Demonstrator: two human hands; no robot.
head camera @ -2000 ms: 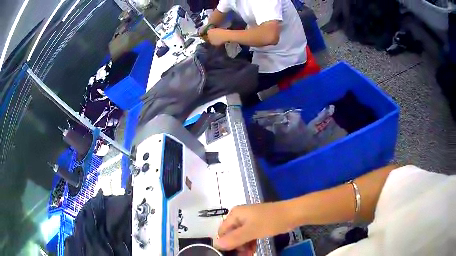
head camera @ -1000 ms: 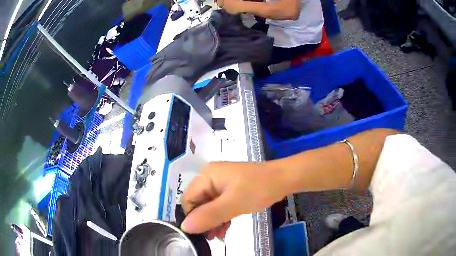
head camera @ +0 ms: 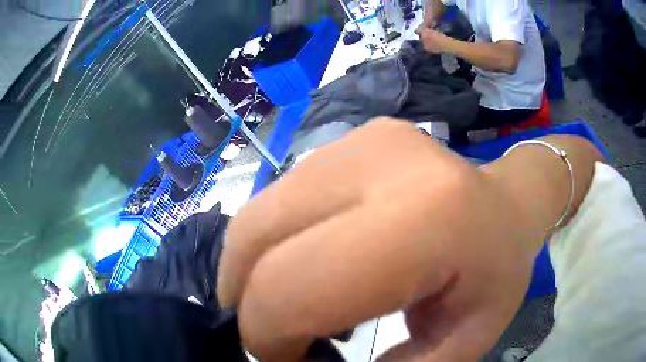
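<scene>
My right hand (head camera: 368, 240) is very large and close to the camera, with curled fingers and a thin bracelet at the wrist. It hides most of the white sewing machine and its bed. A blurred black, rounded thing (head camera: 142, 329) fills the lower left beside my fingertips. I cannot tell whether my fingers hold it. A dark garment (head camera: 188, 258) hangs behind it. A small white patch (head camera: 389, 336) shows below my palm. My left hand is not in view.
A person in a white shirt (head camera: 506, 53) sits at the upper right by grey garments (head camera: 389, 88). Dark thread cones (head camera: 209, 127) stand near a pale pole (head camera: 205, 85). Blue bins (head camera: 287, 79) are behind the table and at the right (head camera: 542, 272).
My right hand has come up from the machine bed, much closer to the camera. The silvery cup no longer shows; a black rounded thing appears at the lower left. The background has shifted right.
</scene>
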